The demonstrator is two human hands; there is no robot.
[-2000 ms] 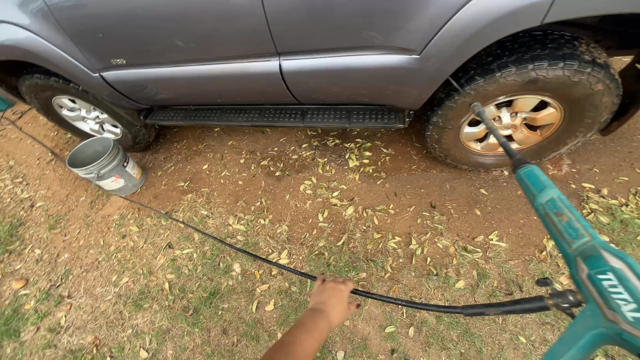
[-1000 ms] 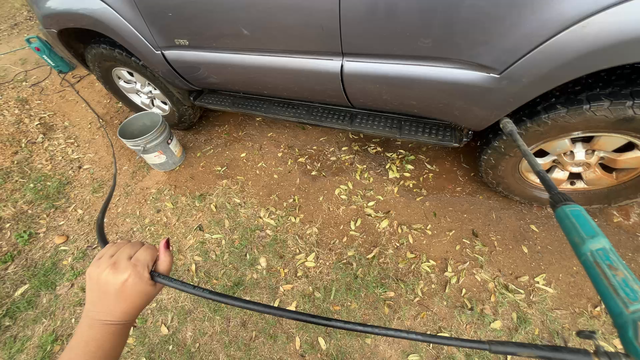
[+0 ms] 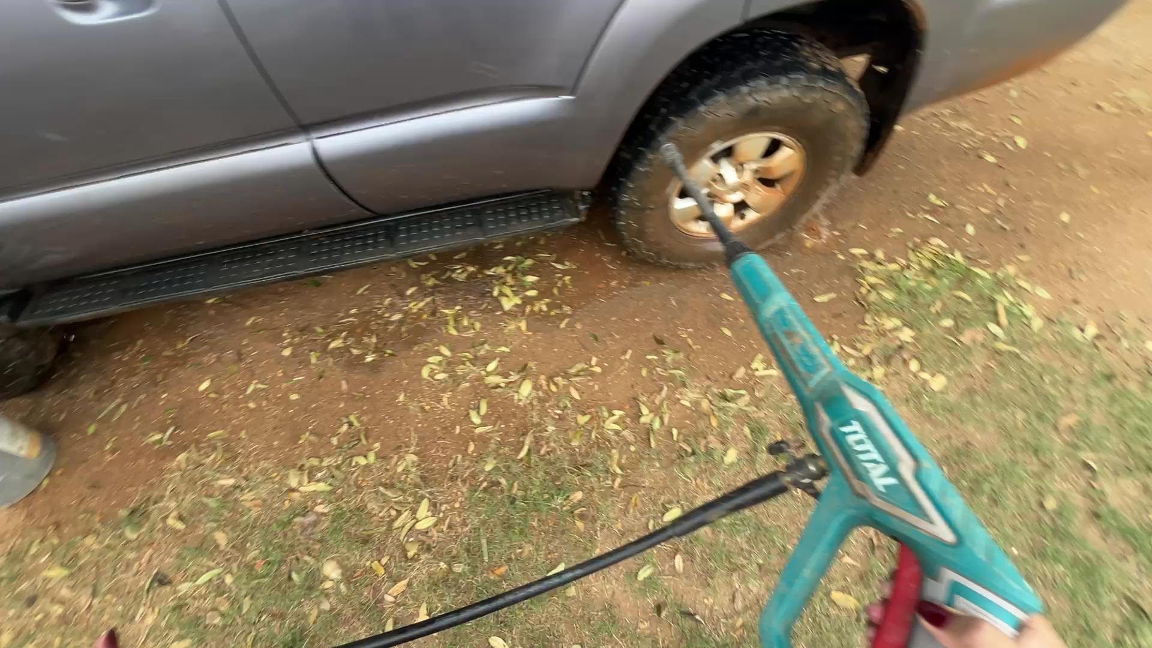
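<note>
A teal TOTAL pressure washer gun point(image 3: 864, 450) runs up from the lower right, its black lance point(image 3: 706, 202) pointing at the rear wheel point(image 3: 742, 180) of a grey vehicle point(image 3: 432, 81). My right hand point(image 3: 967, 625) is closed around the grip by the red trigger point(image 3: 900, 598), at the bottom edge. From the gun's fitting a black hose point(image 3: 585, 567) curves down to the left and out of view. Only a fingertip of my left hand point(image 3: 108, 639) shows at the bottom left edge, so its hold is hidden. The wheel's tyre and rim look brown with dirt.
A black running board point(image 3: 315, 256) lies along the vehicle's side. Part of a grey bucket point(image 3: 22, 463) shows at the left edge, near another tyre point(image 3: 27, 360). Fallen yellow leaves are scattered over brown soil and patchy grass.
My left hand, seen on the hose before, has dropped almost out of the frame. The view has swung right, bringing in my right hand and more of the gun.
</note>
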